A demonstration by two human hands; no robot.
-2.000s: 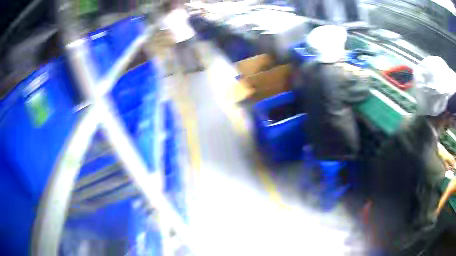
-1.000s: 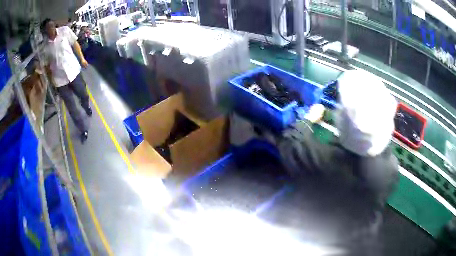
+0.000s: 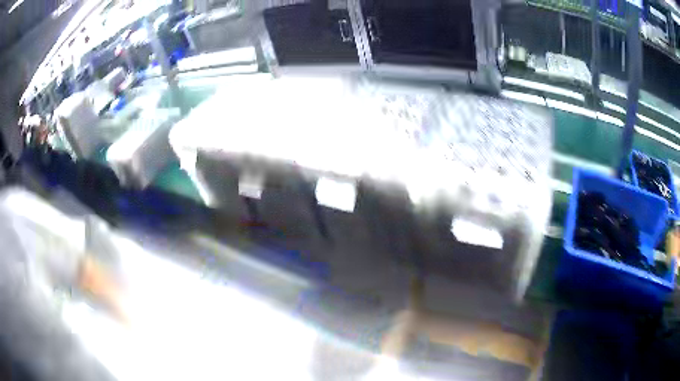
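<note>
Neither of my hands can be made out. Nearest in front is a wide block of stacked translucent trays. Its top is glaring white on the left and finely patterned on the right. White paper labels are on its shaded front side. A blurred brown cardboard box is below its right part. A blue bin with dark parts inside stands to the right of the stack.
A blurred white shape with a skin-toned patch, possibly a person, is at lower left. A grey upright post rises behind the blue bin. Dark cabinet doors are behind the stack. Smaller white stacks stand farther left. Glare covers the lower middle.
The view has swung left and closer to the tray stack, which now fills the middle. The blue bin has shifted to the right edge. The white-capped worker has left the view.
</note>
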